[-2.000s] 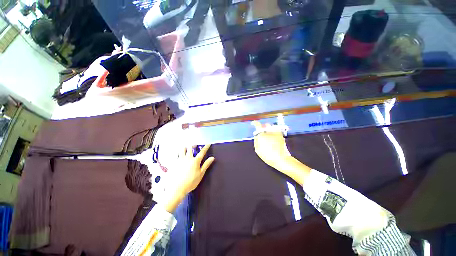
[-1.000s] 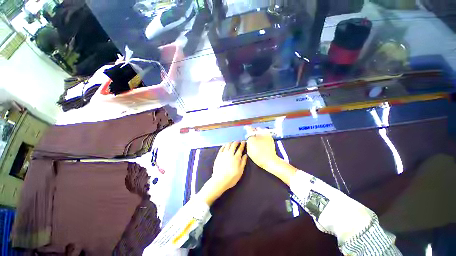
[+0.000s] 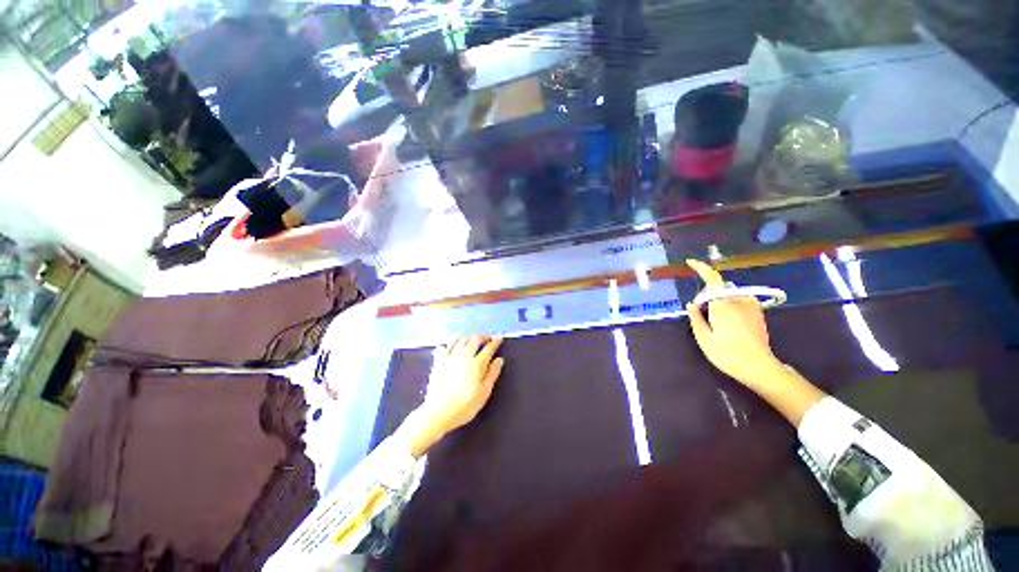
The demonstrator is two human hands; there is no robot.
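Note:
A large maroon-brown fabric panel (image 3: 548, 447) lies in front of me on the blue-bordered template base (image 3: 386, 419). My left hand (image 3: 464, 380) lies flat on the panel's far left edge, fingers spread, holding nothing. My right hand (image 3: 737, 335) is farther right at the far edge, with a white ring-shaped tape roll (image 3: 765, 295) at its fingers. The clear template cover (image 3: 536, 168) stands raised behind. An orange-yellow strip (image 3: 503, 295) runs along the far side.
Thick piles of cut maroon pieces (image 3: 201, 458) lie at the left. An orange-pink basket (image 3: 324, 235) with black cloth and pale ties stands behind them. A red and black container (image 3: 706, 140) and a clear plastic bag (image 3: 807, 156) show through the cover. Blue slats (image 3: 22, 508) show at the lower left.
My right hand has moved right along the far edge, and the white roll now shows clearly. My left hand has moved a little left, apart from the right. The view has shifted.

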